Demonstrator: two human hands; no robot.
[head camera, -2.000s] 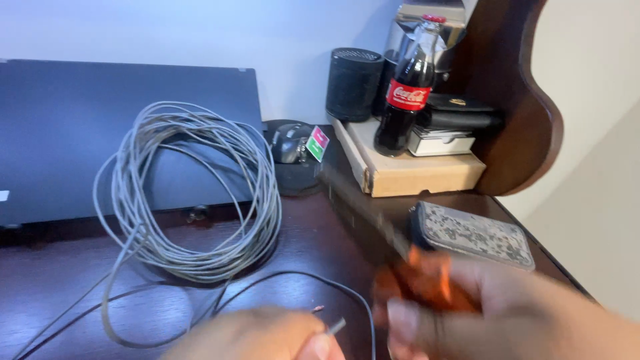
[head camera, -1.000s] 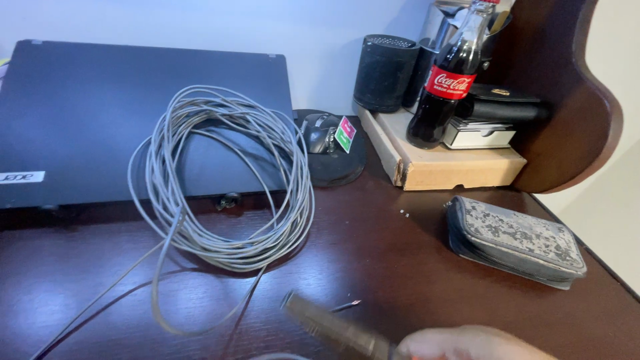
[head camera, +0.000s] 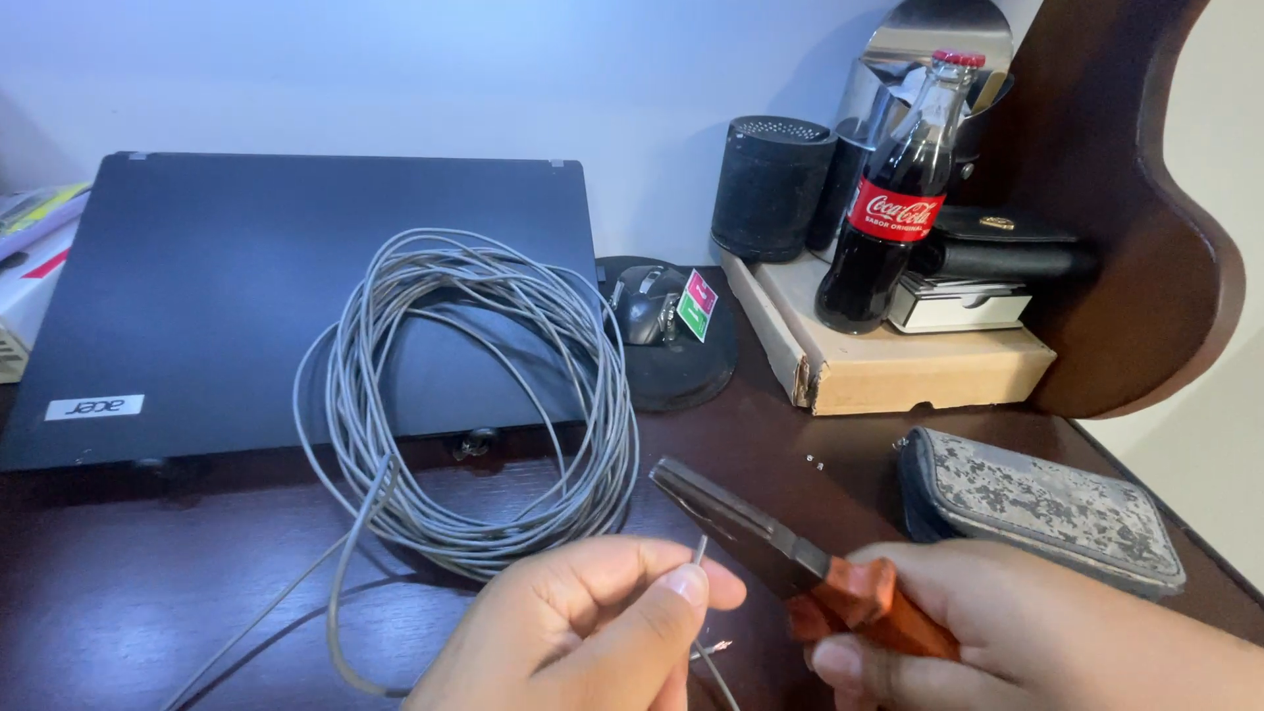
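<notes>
My left hand pinches a thin grey cable between thumb and forefinger, its short end pointing up. Just right of it, my right hand grips orange-handled pliers, whose metal jaws point up and left, close to the cable's end but apart from it. Behind my left hand a large coil of grey cable leans on a dark laptop. A cable end with bare copper strands shows below my fingers, on the dark wooden desk.
The closed Acer laptop is at the back left. A mouse rests on a black pad. On a cardboard box stand a Coca-Cola bottle and a black speaker. A worn zippered case lies at the right; tiny bits lie nearby.
My left hand, out of view one second ago, is back in view with the cable. The pliers have moved to the right and up, and more of my right hand shows.
</notes>
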